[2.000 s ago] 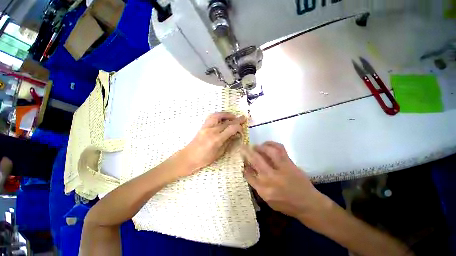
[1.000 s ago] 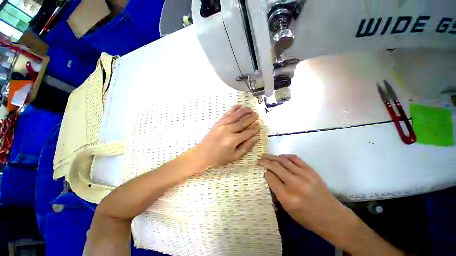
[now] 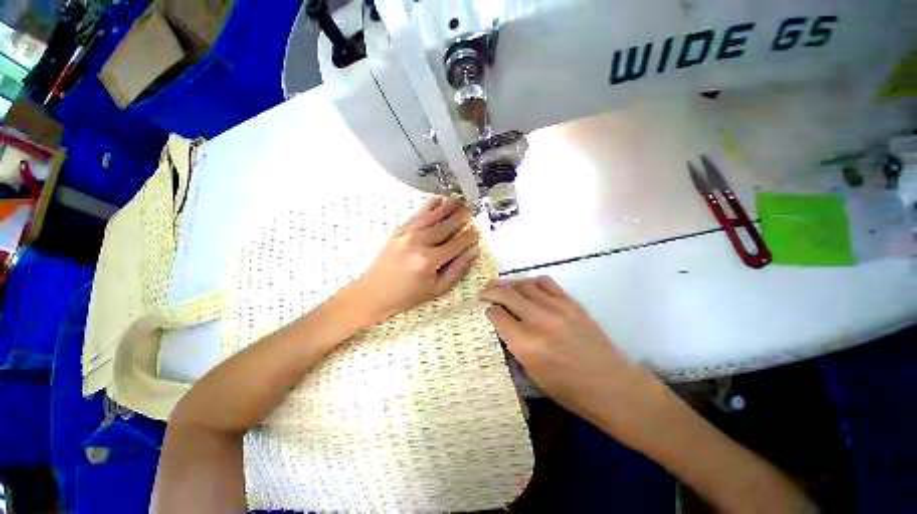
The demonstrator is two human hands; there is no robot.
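A cream woven bag panel (image 3: 402, 402) with rows of small holes lies on the white machine table, its upper right edge at the presser foot (image 3: 481, 206). A cream handle (image 3: 138, 351) loops out from its left edge. My left hand (image 3: 427, 256) lies flat on the panel just below the foot, fingertips near the edge. My right hand (image 3: 543, 326) pinches the panel's right edge lower down. The needle is too small to tell.
The white sewing machine head (image 3: 563, 60) stands above the work. Red-handled snips (image 3: 731, 213) lie right of it beside a green square (image 3: 804, 229). Stacked cream bag pieces (image 3: 131, 261) lie at the table's left end. Blue bins (image 3: 226, 85) stand beyond.
Since the first frame my left hand has moved from pinching the edge to lying flat, closer to the foot. My right hand still holds the edge. The camera view has shifted.
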